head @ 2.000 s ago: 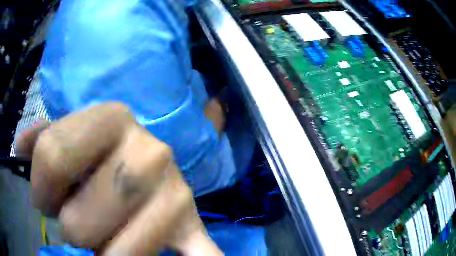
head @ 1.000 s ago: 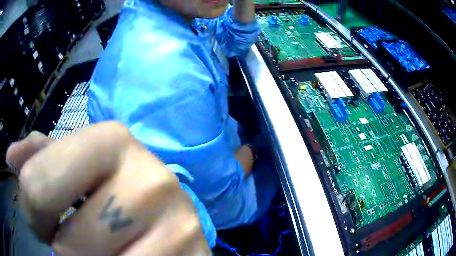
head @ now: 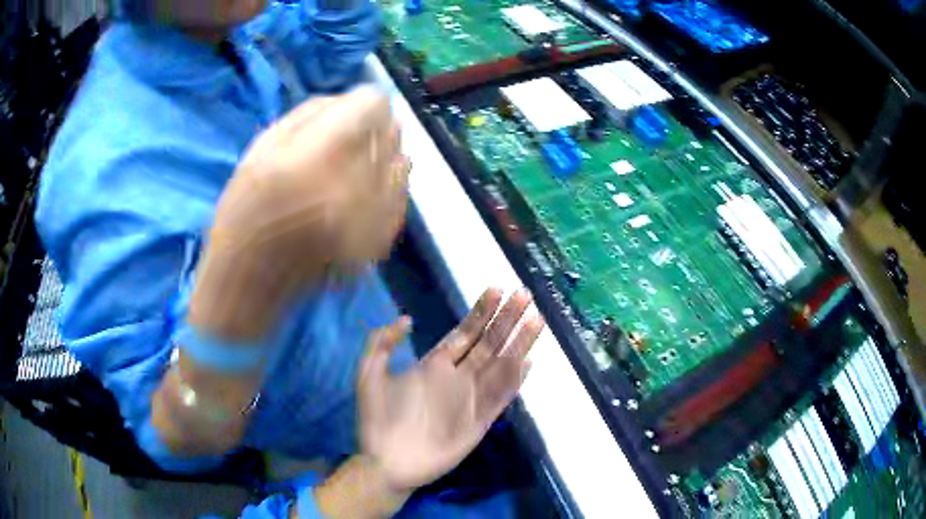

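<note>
My left hand (head: 305,188), with a light blue wrist band, is raised at centre left before a worker's blue coat. It is blurred and its fingers look curled; whether it holds anything cannot be told. My right hand (head: 442,400) is lower, fingers spread and empty, beside the white conveyor rail (head: 457,233). Neither visibly touches a board. A green circuit board (head: 650,243) lies in a black carrier right of the rail, with white blocks (head: 762,238) and blue blocks (head: 560,152). A red-brown crossbar (head: 721,390) lies at its near end.
A person in a blue coat (head: 112,223) sits close at left. More boards lie above (head: 457,41) and below (head: 731,497). Black bins of blue parts (head: 711,25) and a carton of dark round parts (head: 792,122) are beyond the far rail. A black crate (head: 46,329) holds white parts.
The large fist at lower left is gone from there; two hands now show, one raised and one spread. The view has shifted, with the person and boards further left.
</note>
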